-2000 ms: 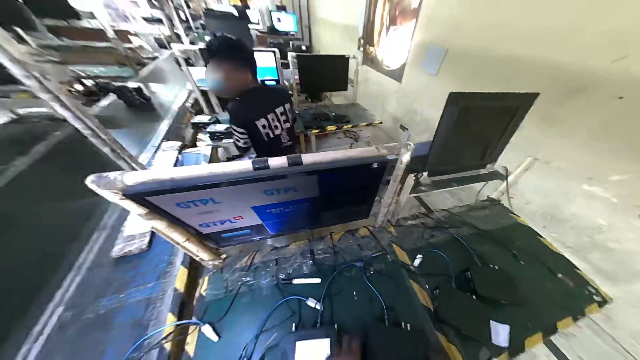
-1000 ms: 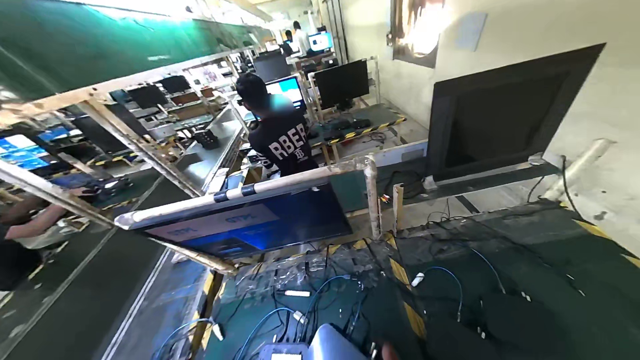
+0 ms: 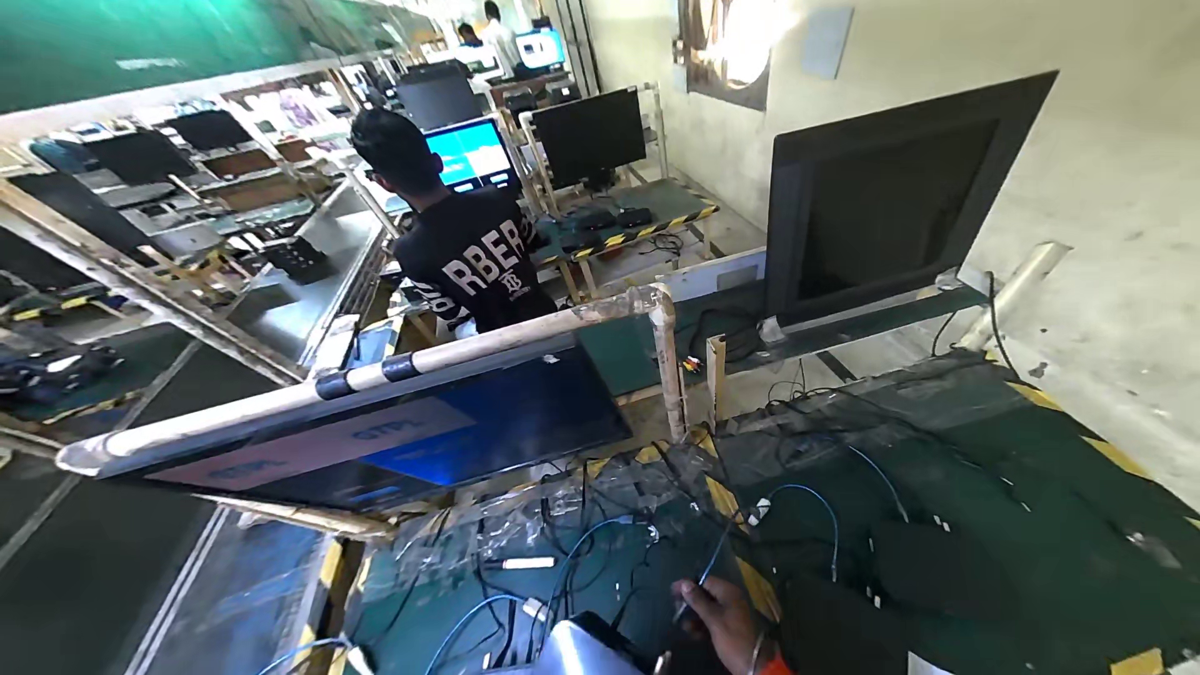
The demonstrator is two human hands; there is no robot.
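Note:
My right hand [image 3: 722,614] is at the bottom centre, a bangle at its wrist. Between thumb and fingers it grips the end of a blue cable [image 3: 717,553]. Left of it, at the bottom edge, lies a silver-and-black device [image 3: 586,647], cut off by the frame. My left hand does not show. Blue network cables [image 3: 478,609], black cables and a white marker-like stick [image 3: 528,563] lie on the green bench top [image 3: 403,600]. Behind them a television screen [image 3: 403,441] leans in a taped pipe frame [image 3: 525,328].
A person [image 3: 459,225] in a black shirt works beyond the frame near a lit monitor [image 3: 469,155]. A dark panel [image 3: 891,197] stands at the right by the wall. A wooden post [image 3: 715,384] rises beside the pipe frame. Yellow-black tape [image 3: 757,589] crosses the bench.
My right hand has come further into view and now grips a blue cable. The silver device seen a second ago is lower in the frame. The view has tilted and shifted.

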